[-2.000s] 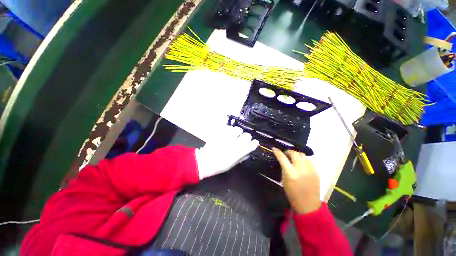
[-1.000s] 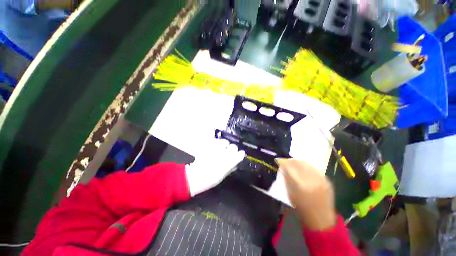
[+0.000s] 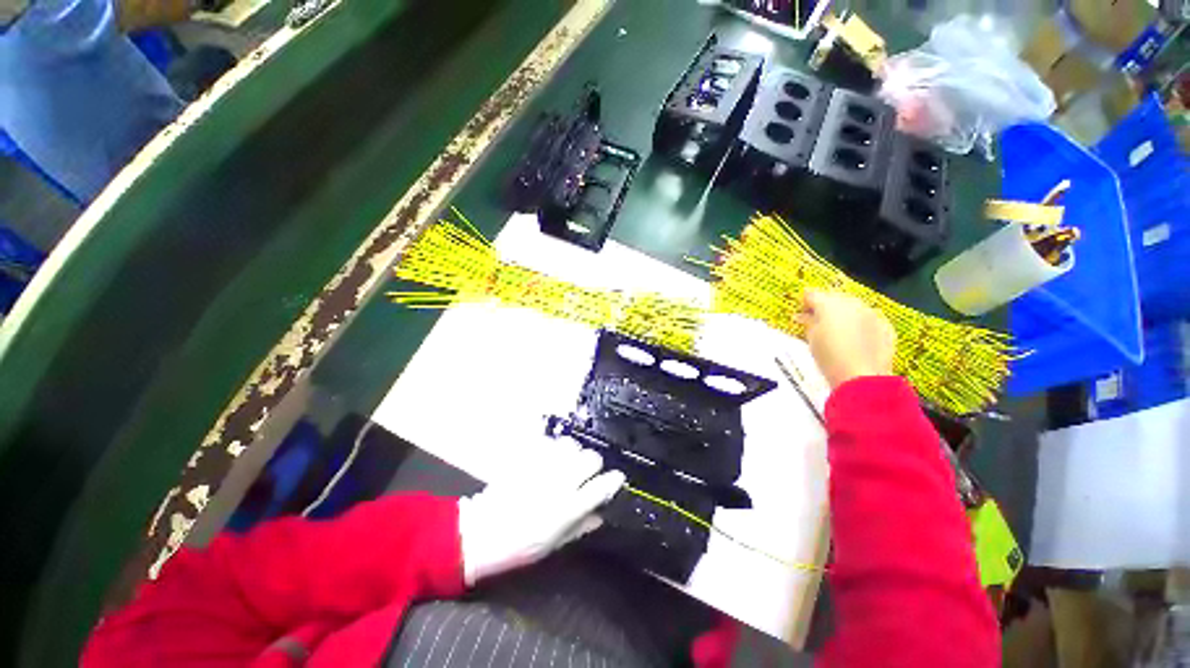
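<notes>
A black plastic housing [image 3: 666, 415] lies opened out on the white paper sheet [image 3: 457, 379], its side with three round holes facing away from me. A yellow wire [image 3: 672, 505] lies across its near part and sticks out to the right. My left hand [image 3: 542, 509], in a white glove, rests on the housing's near left part, its fingertips at the wire's left end. My bare right hand [image 3: 848, 337] is at the right wire bundle [image 3: 770, 274]; its fingertips touch the strands, and I cannot tell if it grips one. Another wire bundle [image 3: 548, 294] lies to the left.
Several black housings [image 3: 855, 137] stand at the far side, with a clear plastic bag [image 3: 972, 85] beyond. A whitish cup [image 3: 998, 268] and blue bin [image 3: 1077, 261] are at right. The green glue gun [image 3: 994, 542] is partly behind my right sleeve. The chipped belt edge [image 3: 300, 313] runs at left.
My right hand has moved from the housing up to the right wire bundle, leaving the wire's right end free. My left hand stays on the housing. The view now shows more of the far side.
</notes>
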